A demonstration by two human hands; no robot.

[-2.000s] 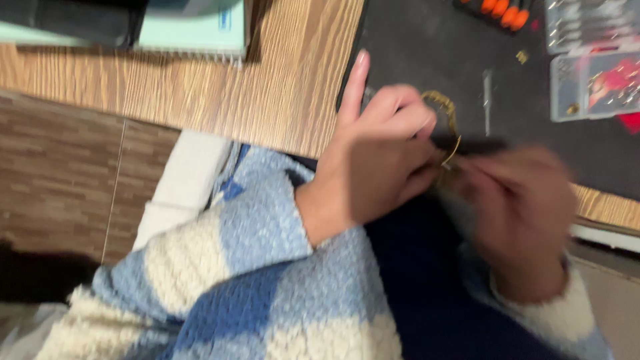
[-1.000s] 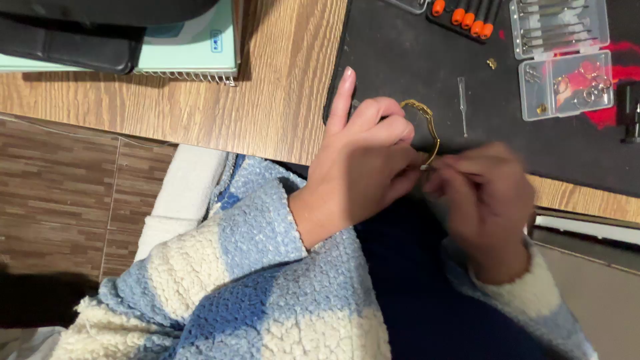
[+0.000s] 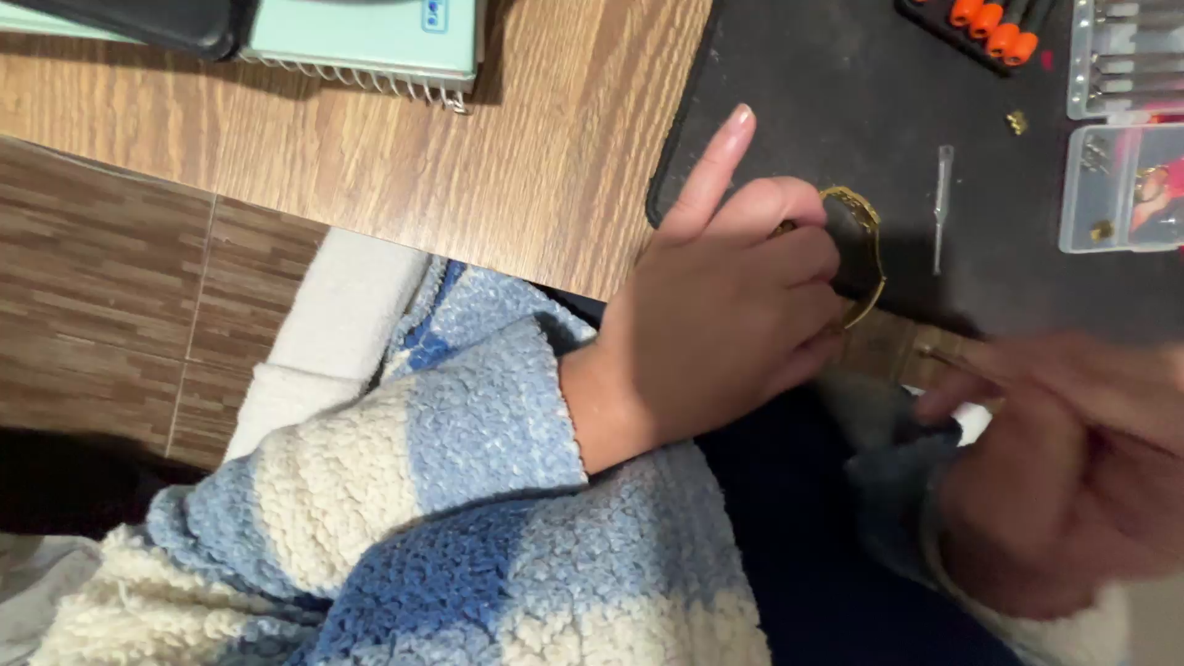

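Observation:
My left hand grips a thin gold-coloured metal bracelet or watch band, whose curve sticks out to the right of my fingers over the edge of the black mat. The index finger points up and away. To the lower right, my right hand is blurred and apart from the band; a slim metal tool sticks out from its fingers to the left. What the tool's tip is like cannot be made out.
A thin clear rod-like piece and a small gold link lie on the mat. Orange-tipped screwdrivers and a clear plastic case of small parts are at the upper right. A spiral notebook is on the wooden table.
My right hand has moved away from the band to the lower right, with the tool in its fingers. My left hand still holds the band.

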